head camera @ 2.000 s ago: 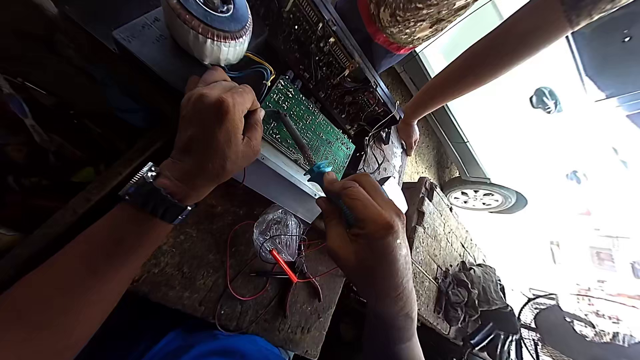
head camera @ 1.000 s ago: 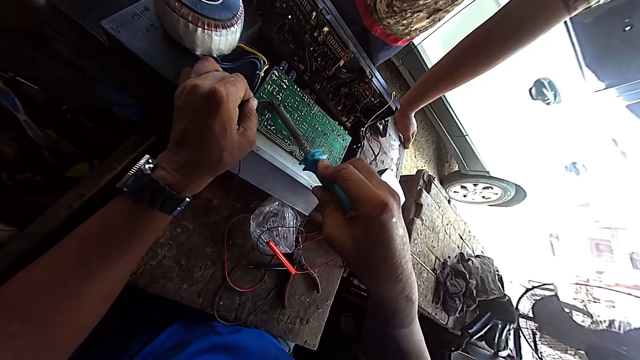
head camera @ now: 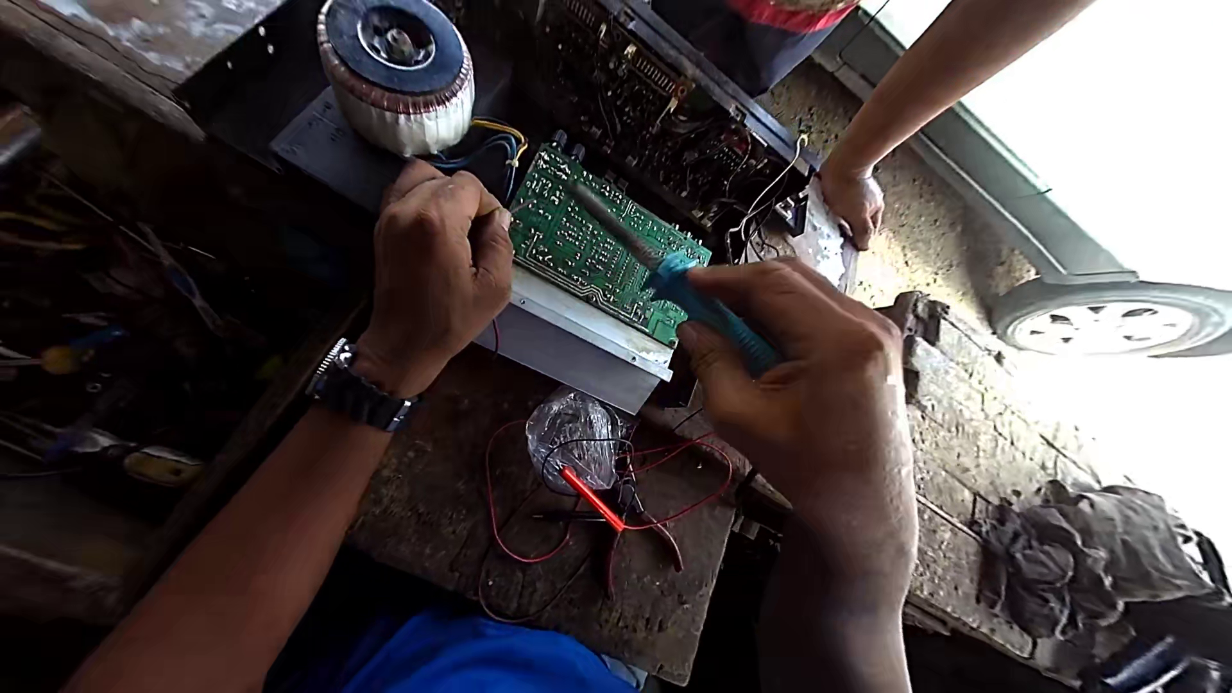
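My right hand (head camera: 799,356) grips the blue handle of a soldering iron (head camera: 717,313), whose dark barrel lies over the solder side of a green circuit board (head camera: 587,245). Pinched in my left hand (head camera: 438,260), at the board's left edge, is a thin strand that looks like solder wire (head camera: 525,207). The board sits above a metal heat sink or bracket (head camera: 568,351). Just beyond my left hand stands a toroidal transformer (head camera: 399,77), with blue and yellow wires (head camera: 500,144) running from it. The exact contact at the iron's tip is too small to tell.
On the wooden bench (head camera: 433,500) lie a plastic-wrapped bundle (head camera: 575,438), a red test probe (head camera: 592,499) with leads, and red-handled pliers (head camera: 664,544). An open chassis with electronics (head camera: 664,106) is behind the board. Another person's hand (head camera: 855,202) rests at its right end. Crumpled cloth (head camera: 1088,549) lies at right.
The iron's tip has shifted toward the board's upper left compared with two seconds ago. My left hand stays by the board's left edge. The other person's hand remains at the chassis end.
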